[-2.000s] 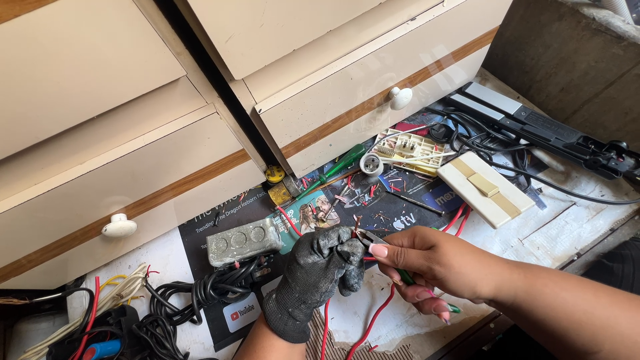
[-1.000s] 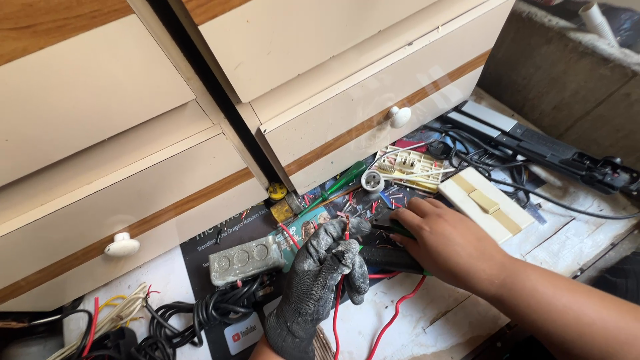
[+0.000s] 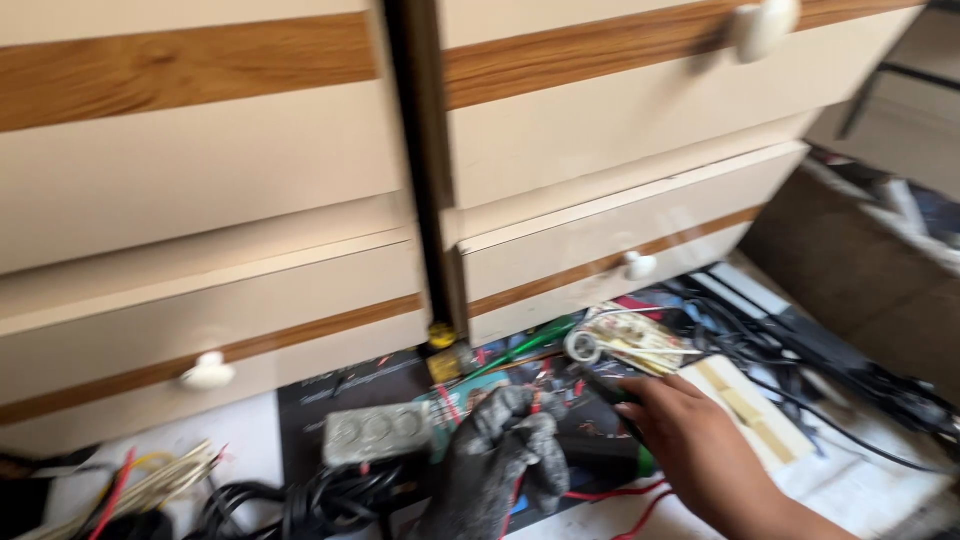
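Observation:
My left hand (image 3: 510, 450), in a worn dark glove, pinches red insulated wire (image 3: 535, 403) between thumb and fingers; the wire's end is blurred. To its right, my bare right hand (image 3: 686, 435) is closed around a dark hand tool (image 3: 600, 384), apparently pliers, mostly covered by the fingers. More red wire (image 3: 645, 519) curves below the hands. A grey box with three round marks (image 3: 377, 433) lies left of the glove. Beyond the hands are small wire scraps, a green-handled tool (image 3: 536, 343) and a white round fitting (image 3: 582, 346).
Cream drawers with white knobs (image 3: 639, 265) rise behind the work surface. A cream switch plate (image 3: 742, 411) sits right of my right hand, near black cables and a long black item (image 3: 847, 360). Coiled black cable (image 3: 330, 502) and loose pale wires (image 3: 161, 487) lie at the lower left.
My right hand, at the left glove two seconds ago, is now apart from it to the right. The left hand still holds the red wire. The view has tilted up.

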